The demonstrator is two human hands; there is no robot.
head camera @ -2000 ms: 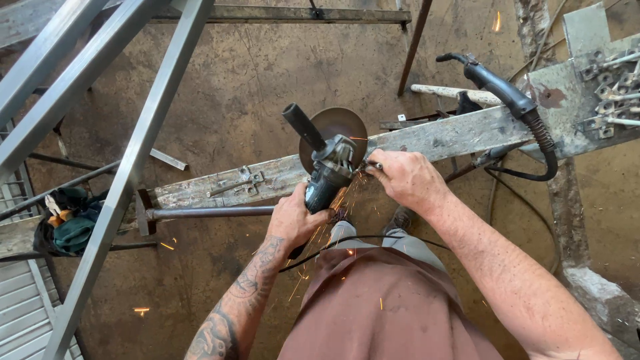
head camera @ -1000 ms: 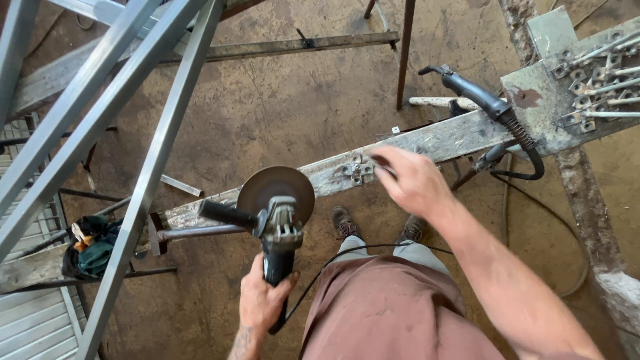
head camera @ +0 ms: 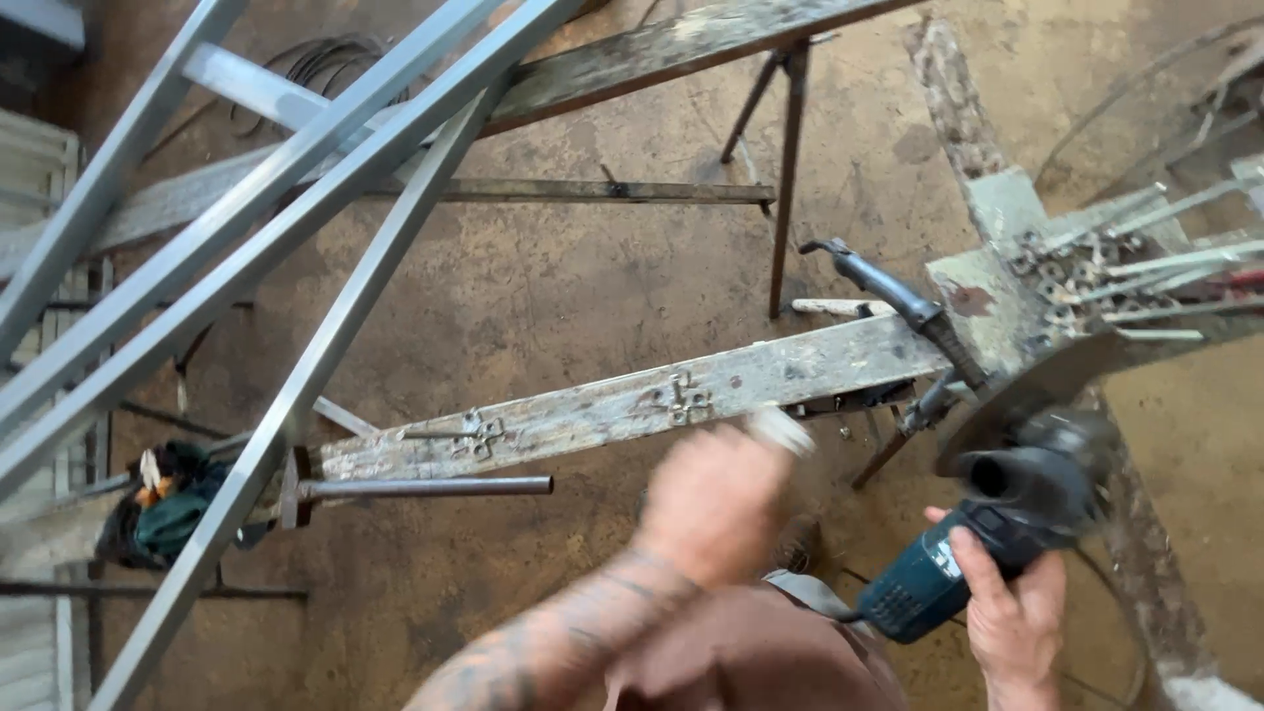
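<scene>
My right hand [head camera: 1017, 602] grips the blue body of an angle grinder [head camera: 918, 578] at the lower right. The grinder's large disc [head camera: 1037, 395] covers part of the wooden plank's right end. Near the middle my left hand [head camera: 721, 494], blurred and closed, has a small pale object [head camera: 782, 431] at its fingers; its kind is unclear. Beyond that hand, small metal fittings [head camera: 681, 399] lie on the worn plank [head camera: 583, 395], with another group [head camera: 480, 434] holding a rod farther left.
A welding electrode holder [head camera: 894, 286] rests across the plank's right part, near a heap of metal rods and fittings [head camera: 1096, 267]. Square metal tubes [head camera: 326, 346] cross the left side. A round steel bar [head camera: 434, 487] juts from the plank's left end, near dark cloth [head camera: 178, 513].
The grinder has passed from my left hand to my right and is now at the right side. Sparks seen two seconds ago no longer show. The view has shifted.
</scene>
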